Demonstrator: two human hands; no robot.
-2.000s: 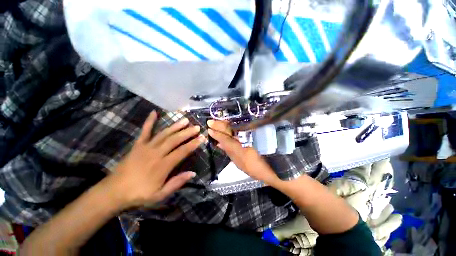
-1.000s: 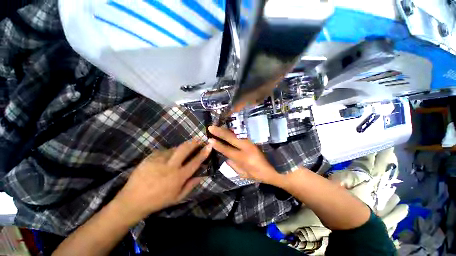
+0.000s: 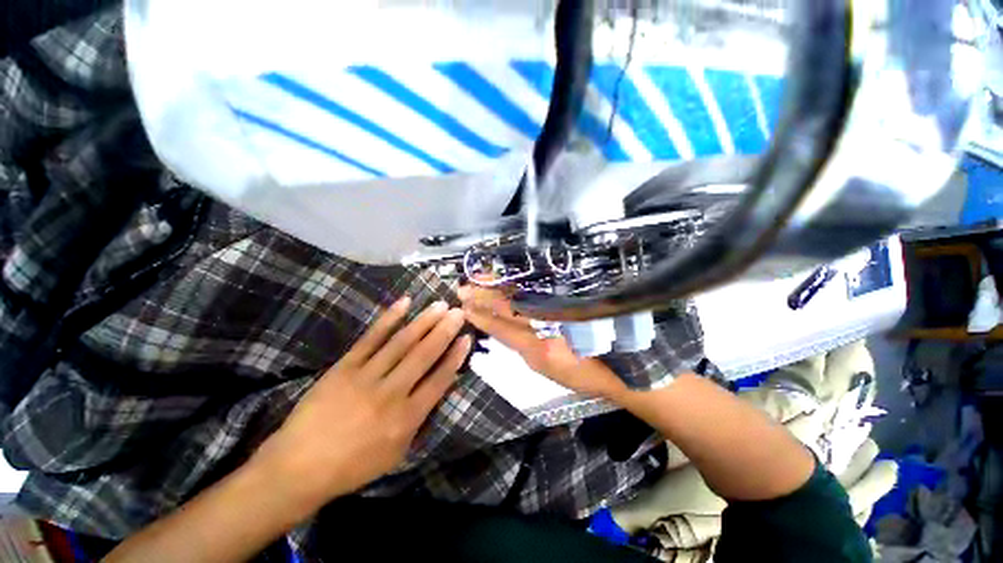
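Observation:
Black, grey and white plaid fabric (image 3: 237,291) lies in loose folds at the left and reaches the needle area (image 3: 484,264) of a white sewing machine head (image 3: 363,143) with blue stripes. My left hand (image 3: 379,401) lies on the plaid, fingers close together and pointing at the needle area, pressing it from above. My right hand (image 3: 539,346) is right of it, its fingertips on the fabric edge just below the needle area; whether they pinch the cloth cannot be told. The needle itself cannot be made out.
A dark curved bar (image 3: 808,143) crosses the view close to the camera. Pale grey blocks (image 3: 605,335) stand beside my right hand. The white machine bed (image 3: 770,324) extends right. Beige fabric (image 3: 814,401) is bundled below it. Grey scraps lie at the lower right.
My left hand has shifted slightly up with its fingers straighter and closer together. My right hand remains by the needle area. The camera view has tilted, with the machine head and curved bar shifting.

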